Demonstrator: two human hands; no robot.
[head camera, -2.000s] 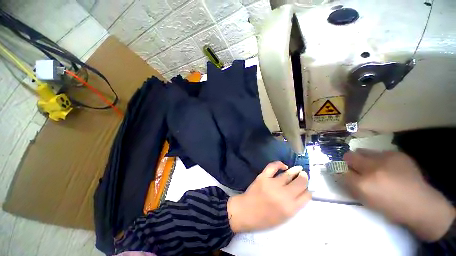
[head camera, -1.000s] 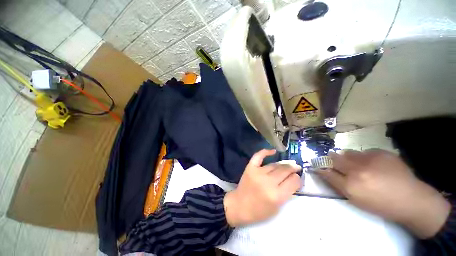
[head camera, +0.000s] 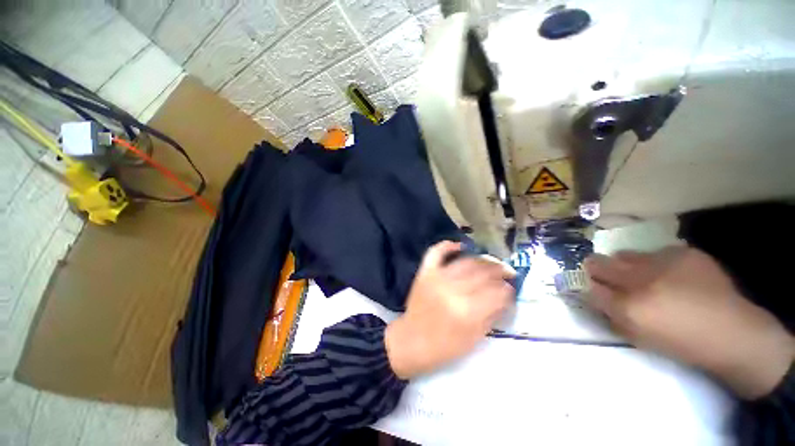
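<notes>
A dark navy garment piece (head camera: 357, 218) lies bunched to the left of the needle, its right end reaching under the sewing machine head (head camera: 558, 104). My left hand (head camera: 453, 309) holds the cloth's edge beside the needle area, fingers bent on it. My right hand (head camera: 676, 305) is blurred, at the right of the bright lamp, its fingertips by the ribbed round part (head camera: 573, 280). Whether it grips that part cannot be told. The presser foot and needle are hard to make out in the glare.
Stacked dark pieces (head camera: 231, 287) lie at left over an orange bundle (head camera: 281, 327). Black cloth (head camera: 741, 253) lies at right. A cardboard sheet (head camera: 105, 322), a yellow plug (head camera: 100, 200) with cables, and a yellow-black tool (head camera: 364, 103) by the wall also show.
The camera view has shifted a little. Since one second ago my left hand has moved slightly left, and my right hand's fingertips have moved slightly right relative to the ribbed part.
</notes>
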